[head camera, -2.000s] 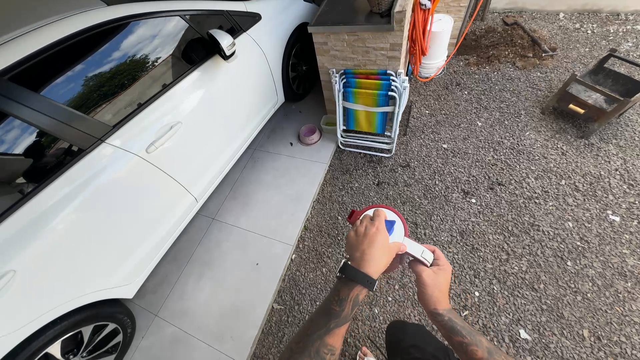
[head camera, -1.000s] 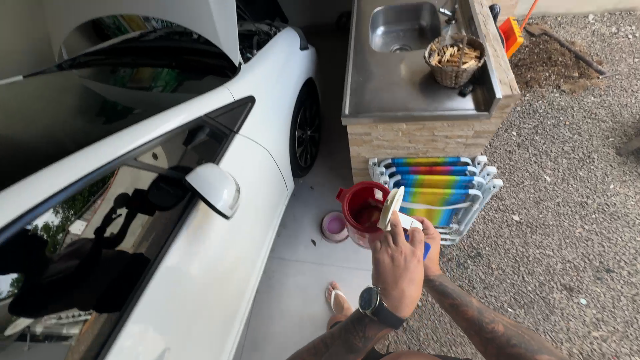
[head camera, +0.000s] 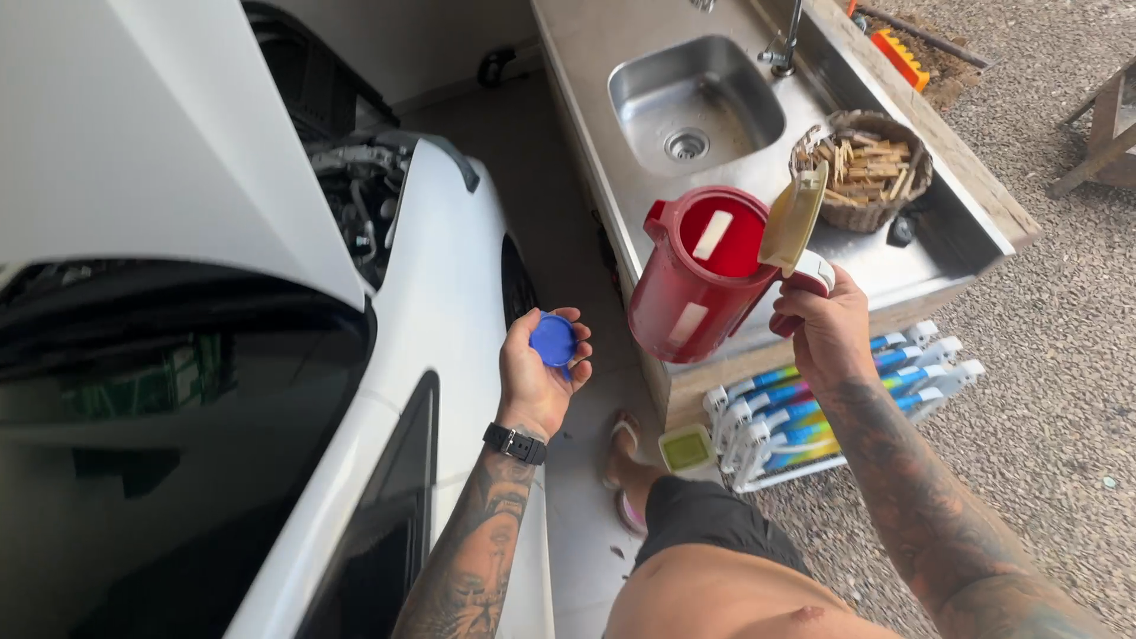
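Observation:
My right hand (head camera: 830, 328) grips the handle of a red plastic pitcher (head camera: 697, 275), which tilts a little to the left near the edge of the steel counter. Its cream hinged lid (head camera: 794, 217) stands raised, so the red inside shows, with a pale rectangular patch on the wall. A round blue plastic cap (head camera: 553, 340) lies in my left hand (head camera: 532, 373), palm up with the fingers curled round it, left of the pitcher and beside the car's fender.
A white car (head camera: 461, 319) with its hood raised (head camera: 195, 124) fills the left. Ahead is a steel sink (head camera: 697, 105) with a faucet (head camera: 783, 58) and a wicker basket of wooden clothespins (head camera: 865, 173). Folded beach chairs (head camera: 816, 408) and a green container (head camera: 686, 449) are below the counter.
My hands have moved apart: the left now holds the blue cap away from the pitcher, the right has the handle. The view has moved forward to the sink. The lid went from closed to raised.

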